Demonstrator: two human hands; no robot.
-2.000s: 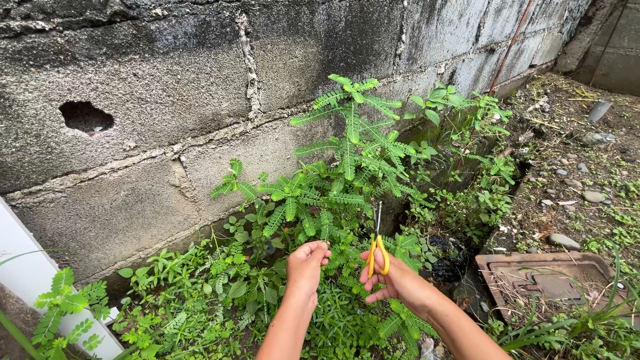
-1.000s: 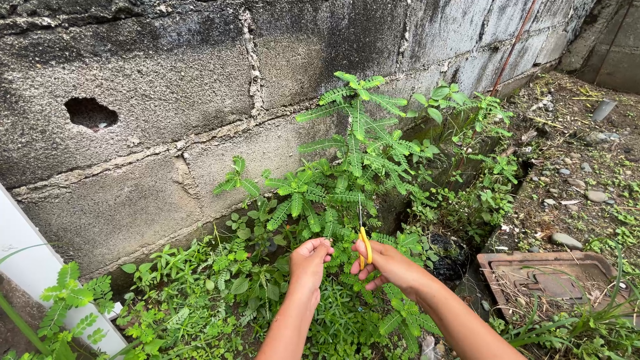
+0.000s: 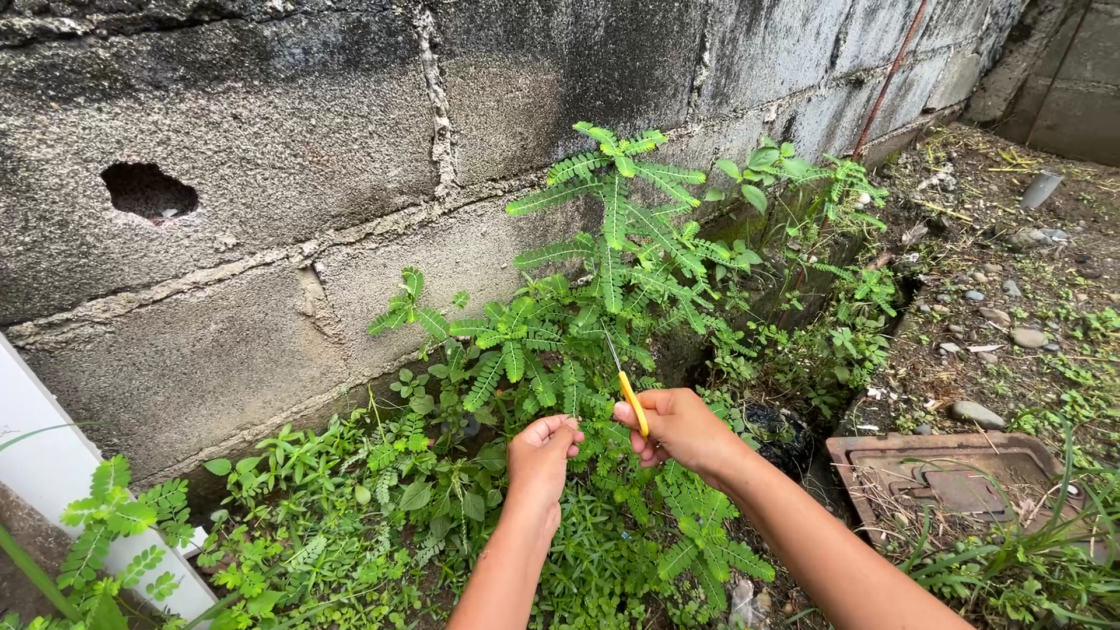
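Observation:
A leafy green plant point(image 3: 612, 227) with feathery paired leaflets stands against the concrete block wall. My right hand point(image 3: 678, 429) holds yellow-handled scissors point(image 3: 633, 402), their thin metal blades pointing up and left among the leaves; the blades look nearly edge-on. Just left of the scissors, my left hand point(image 3: 541, 446) is closed with thumb and fingertips pinched in front of the lower leaves. Whether a stem or leaf is between those fingertips cannot be made out. The two hands are close together but apart.
Behind the plant runs the concrete block wall point(image 3: 219, 131) with a hole at left. A white board point(image 3: 61, 446) leans at lower left. To the right lie a narrow ditch, a rusty metal cover point(image 3: 962, 481) and pebbly soil point(image 3: 989, 324). Low weeds point(image 3: 332, 525) cover the near ground.
The scissors have turned in my right hand; two seconds ago both handle loops showed, and now they appear side-on. My left hand stays pinched beside them.

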